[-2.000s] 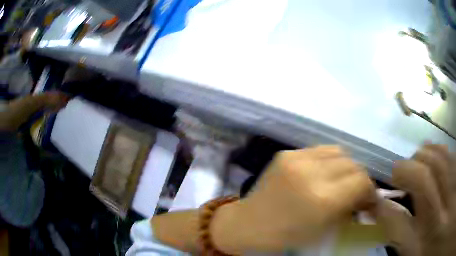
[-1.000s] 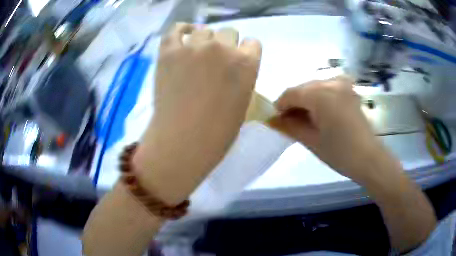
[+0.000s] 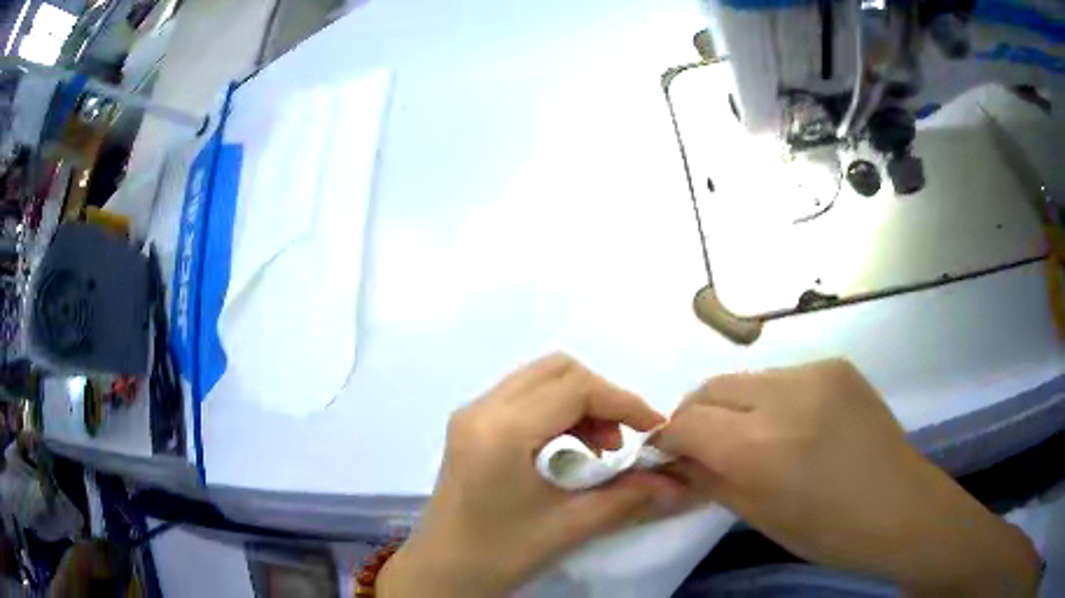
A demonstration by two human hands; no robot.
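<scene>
My left hand and my right hand meet at the table's front edge. Both pinch a white fabric piece, whose upper edge is folded and curls into a small loop by my left fingers. The rest of it hangs down below my hands over the edge. Other white cut fabric with a rounded lower end lies flat on the left of the tabletop, partly over the blue sticker. The sewing machine head stands at the upper right above its needle plate.
The white machine table has a blue JACK sticker at its left. A grey vented box stands beyond the left edge. Scissors are cut off at the right edge. A brown tray shows below the table.
The view has shifted and sharpened. My hands are now lower, at the table's front edge, and closer together. The yellow layer seen between them no longer shows; a curled white edge does.
</scene>
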